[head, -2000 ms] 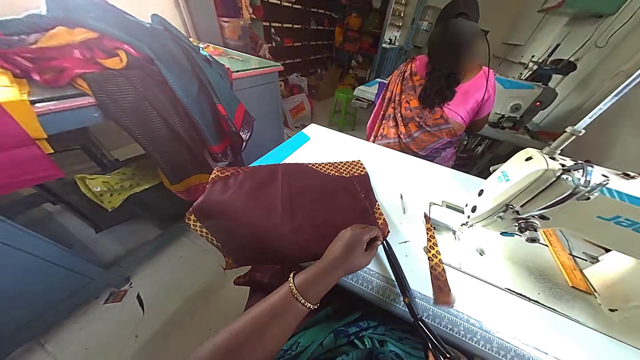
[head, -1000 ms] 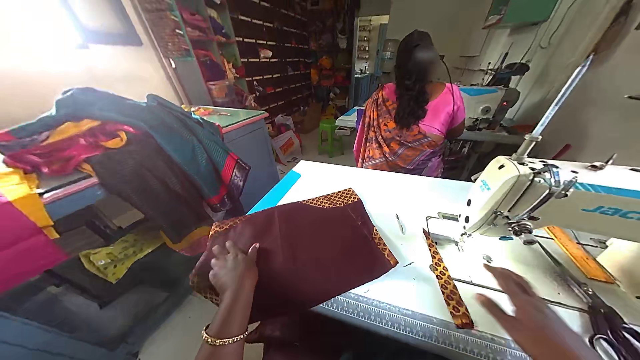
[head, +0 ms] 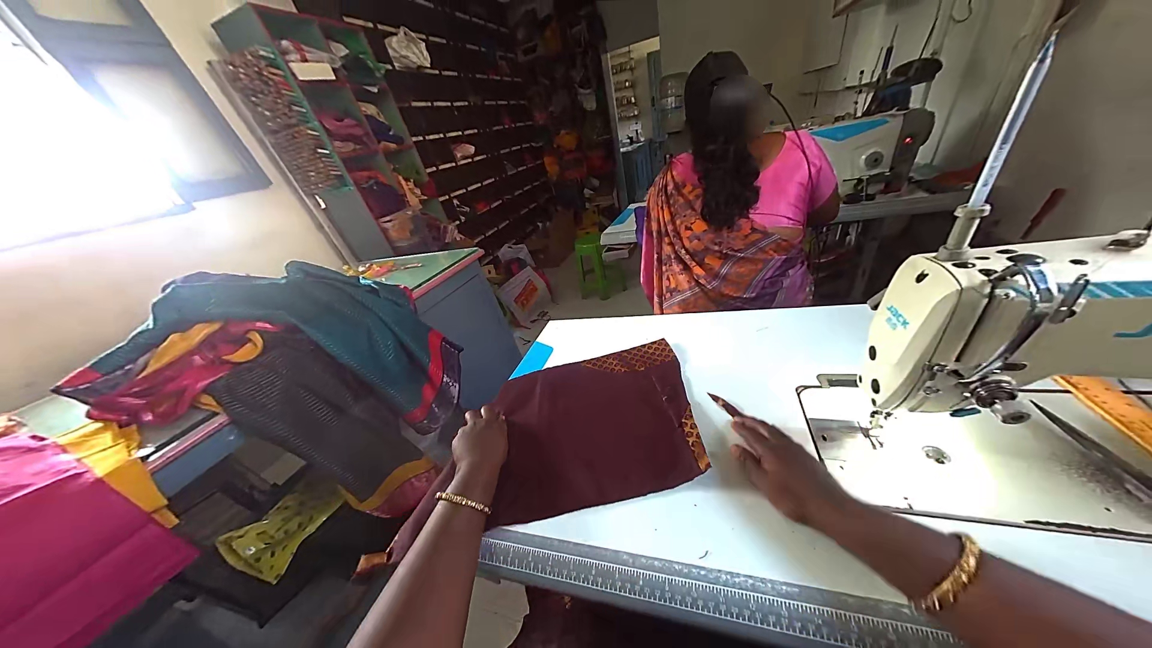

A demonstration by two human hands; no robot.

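A maroon cloth piece (head: 594,441) with orange-patterned borders lies on the white sewing table (head: 765,346), its left end hanging over the edge. My left hand (head: 480,445) grips it at that end, fingers curled over the fabric. Just right of the cloth, my right hand (head: 778,468) has a small slim pointed thing (head: 723,404) at its fingertips; its exact kind is unclear. The head of a white Jack sewing machine (head: 927,333) stands to the right, with its needle area (head: 875,427) beyond my right hand. Part of the cloth's left end is hidden by my left hand and forearm.
A metal measuring scale (head: 702,585) runs along the table's near edge. Behind the machine needle lie an orange ruler (head: 1111,409) and dark scissors (head: 1093,450). Draped garments (head: 315,360) cover a side table at left. A person (head: 738,198) sits beyond the table at another machine.
My right hand has moved from beside the scissors to the cloth's right side. My left hand has gone from lying flat on the cloth to its left end. The patterned strip by the needle is no longer visible there.
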